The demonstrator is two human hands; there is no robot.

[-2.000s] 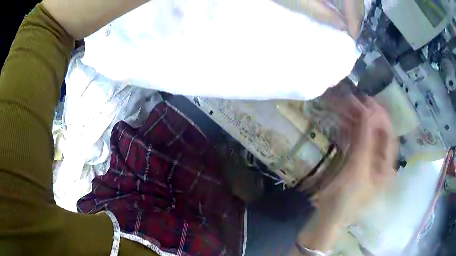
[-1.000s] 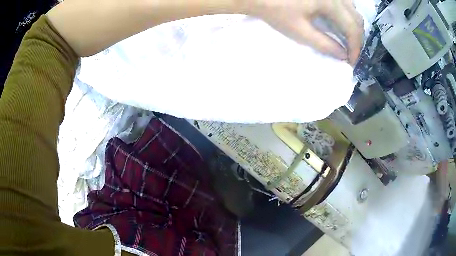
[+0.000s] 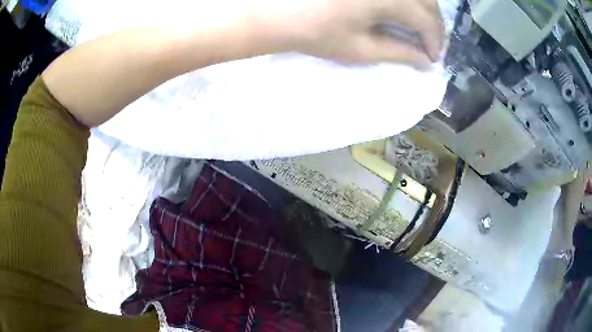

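Observation:
The white fabric piece (image 3: pixel 259 110), overexposed, stretches across the upper middle to the needle area (image 3: pixel 444 74) of the grey-white sewing machine (image 3: pixel 487 146). My left hand (image 3: pixel 389 35) comes in from the left in an olive sleeve. Its curled fingers grip the cloth beside the needle area. My right hand (image 3: pixel 568 194) is at the far right edge, blurred and partly hidden by the machine; its fingers do not show. A bracelet shows on that wrist.
Crumpled white pieces (image 3: pixel 117 220) lie at the left. A plaid apron (image 3: pixel 240 259) covers my lap. The worn machine bed (image 3: pixel 324 188) has a brass-coloured plate and dark curved band (image 3: pixel 448 207). A bright white patch (image 3: pixel 542 240) is at lower right. Dark cloth (image 3: pixel 26 71) is at upper left.
My right hand has left the machine bed for the far right edge. My left hand came into fuller view and sits slightly further left in the picture, with the cloth.

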